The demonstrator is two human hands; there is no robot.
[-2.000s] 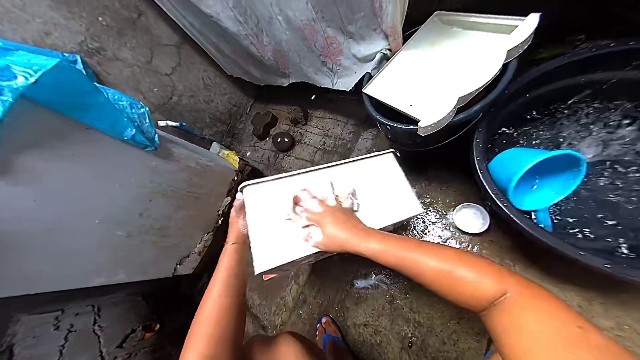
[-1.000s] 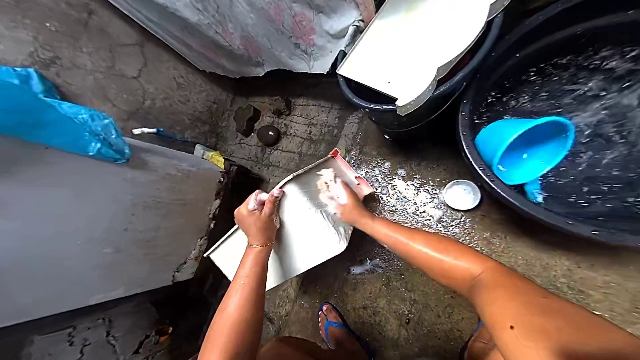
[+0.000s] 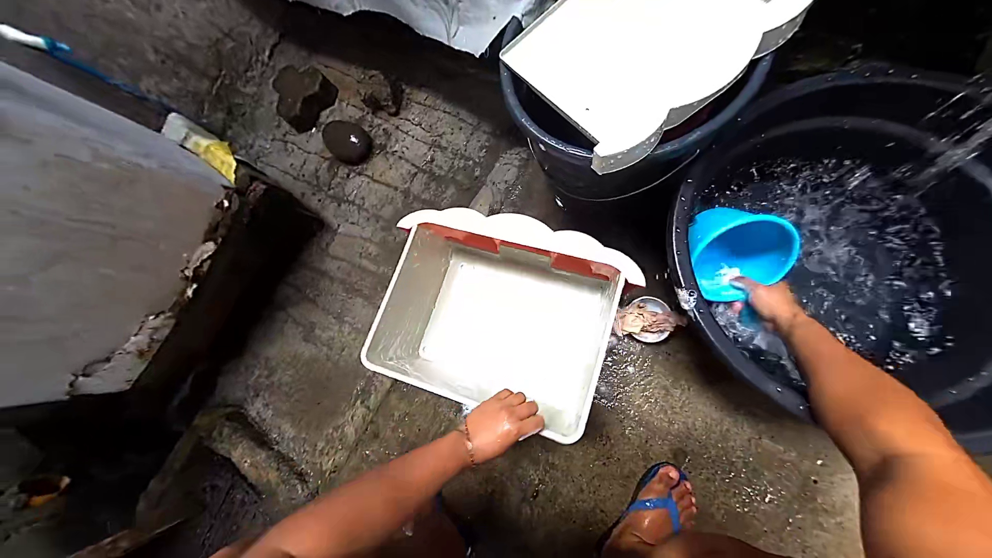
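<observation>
A white plastic drawer [image 3: 515,325] with a scalloped front edge lies open side up on the wet concrete floor. My left hand [image 3: 502,425] grips its near rim. At the right, my right hand [image 3: 763,302] holds the rim of a blue plastic dipper [image 3: 744,248], which is tilted inside a large black tub [image 3: 860,256] of water. Between drawer and tub, a crumpled wet cloth [image 3: 642,319] lies over a small round dish [image 3: 657,332].
Another white drawer [image 3: 635,62] with a scalloped edge rests across a dark bucket [image 3: 604,174] at the top. Stones [image 3: 347,142] lie on the floor at upper left. A grey slab [image 3: 101,225] with a broken edge stands at left. My sandaled foot [image 3: 659,504] is near the bottom.
The drawer, tilted up in both hands a second ago, now sits on the floor. My right hand has moved right from it to the dipper. The cloth now lies on the dish. Water splashes into the tub.
</observation>
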